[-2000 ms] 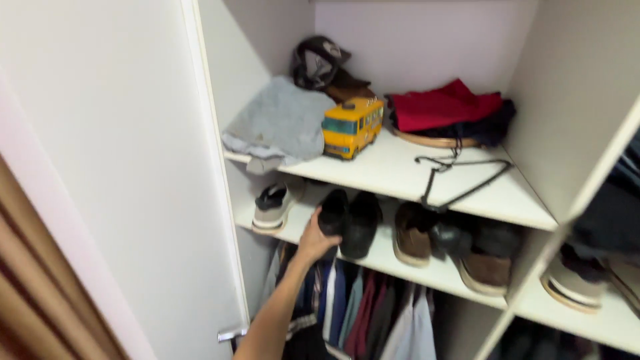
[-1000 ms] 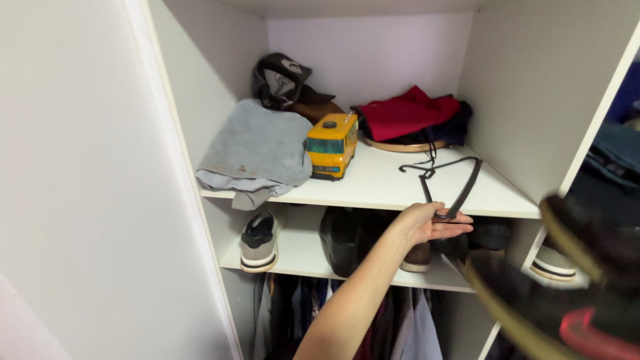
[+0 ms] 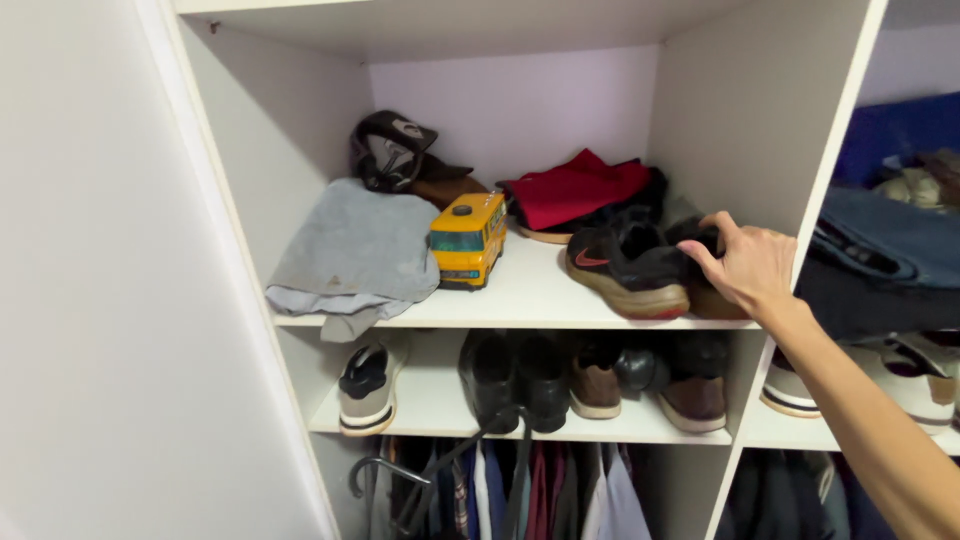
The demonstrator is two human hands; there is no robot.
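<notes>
My right hand [image 3: 739,259] reaches in from the right, thumb and index finger apart, over the dark right shoe [image 3: 709,289] on the upper shelf; whether it touches the shoe is unclear. Beside it stands a black Nike sneaker [image 3: 630,266] with a worn tan sole. My left hand is out of view. Dark hangers [image 3: 424,480] show at the bottom, in front of the hanging clothes; what holds them is hidden. Left of the sneakers are a yellow toy bus [image 3: 469,240], folded grey cloth [image 3: 356,247] and, farther back, a red cloth [image 3: 581,191] on dark fabric.
Caps [image 3: 394,150] lie at the back left. The lower shelf [image 3: 435,401] holds a light sneaker [image 3: 367,386], black shoes [image 3: 517,379] and brown shoes [image 3: 694,394]. A vertical divider [image 3: 832,142] separates folded jeans [image 3: 892,232] at right. Clothes [image 3: 547,487] hang below.
The black sneakers, blurred at the right one second ago, now stand on the upper shelf. The hanger has left that shelf, where a hand was at it. My right hand has come into view.
</notes>
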